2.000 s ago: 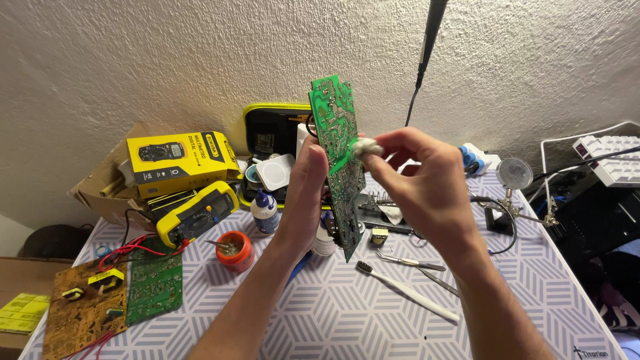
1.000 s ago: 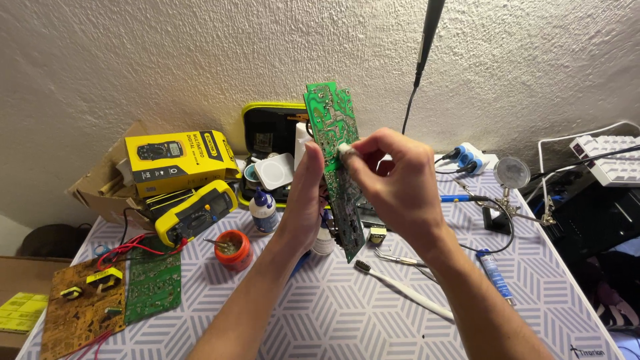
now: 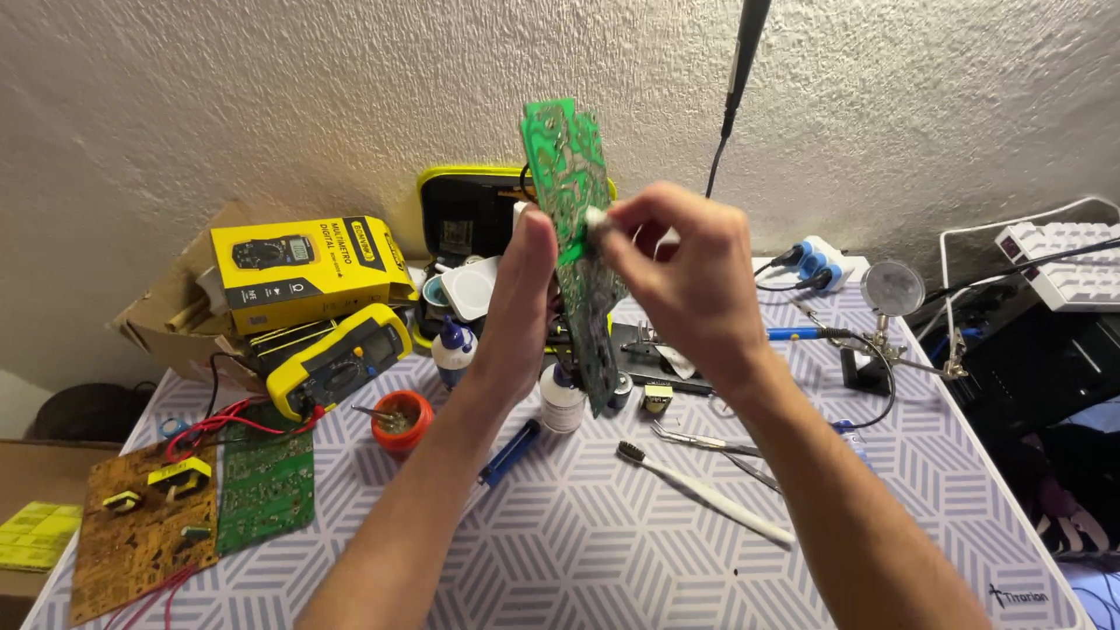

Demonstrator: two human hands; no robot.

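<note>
A green printed circuit board (image 3: pixel 564 175) is held up nearly on edge above the table, its soldered side turned toward the right. My left hand (image 3: pixel 518 297) grips it by its left side, thumb upright; the fingers behind are hidden. My right hand (image 3: pixel 691 262) pinches a small white wad (image 3: pixel 597 217), perhaps cotton, against the soldered face near mid-height. Below the board stand a white bottle (image 3: pixel 562 402) and a small transformer (image 3: pixel 656 398). A white toothbrush (image 3: pixel 709 494) with dark bristles lies nearer, beside metal tweezers (image 3: pixel 704 440).
At left are a yellow multimeter (image 3: pixel 341 363), its box (image 3: pixel 306 262), an orange jar (image 3: pixel 402 422), a brown circuit board (image 3: pixel 144 525) and another green board (image 3: pixel 267 490). A blue desoldering pump (image 3: pixel 509 453) lies at centre. Rightward are a soldering iron (image 3: pixel 801 333) and a magnifier stand (image 3: pixel 892 289).
My right hand has moved left and down from its place two seconds ago, with the wad still pinched against the board. My left hand keeps its grip.
</note>
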